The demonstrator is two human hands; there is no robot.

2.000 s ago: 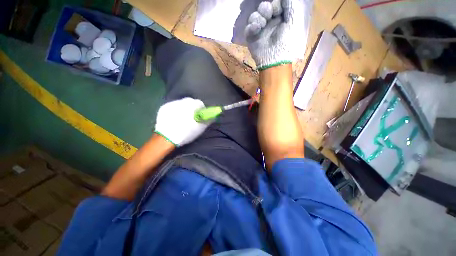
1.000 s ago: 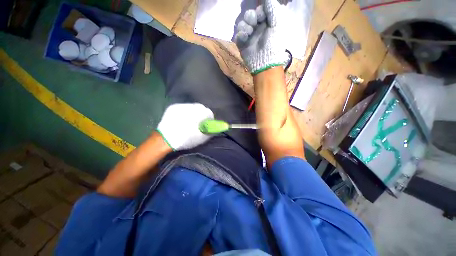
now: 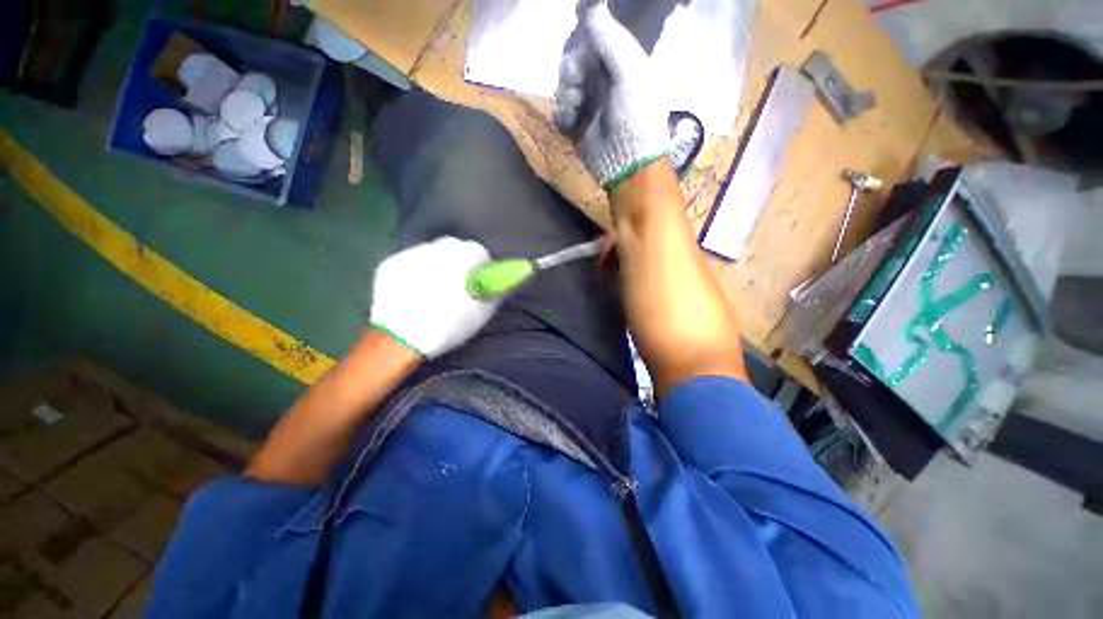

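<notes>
My left hand [image 3: 433, 296], in a white knit glove, is closed around the green grip of a hand tool [image 3: 500, 277] above my lap. Its narrow grey shaft points right, its end near my right forearm. My right hand [image 3: 614, 103], its glove greyed, is over the shiny metal panel [image 3: 518, 51] with fingers curled; whether it holds anything is hidden. A round dark-rimmed object [image 3: 687, 140] shows beside the right wrist, mostly hidden. A long pale metal strip [image 3: 760, 163] lies right of the hand on the cardboard-covered bench.
A small grey bracket [image 3: 837, 87] and a thin rod with a brassy head [image 3: 850, 218] lie on the bench. A case with green streaks [image 3: 937, 320] stands at right in clear wrap. A blue bin [image 3: 136, 106] of white discs sits on the green floor at left.
My right hand has moved left and turned, uncovering more of the dark-rimmed object. The green-handled tool's shaft swung level, then tilted up to the right again.
</notes>
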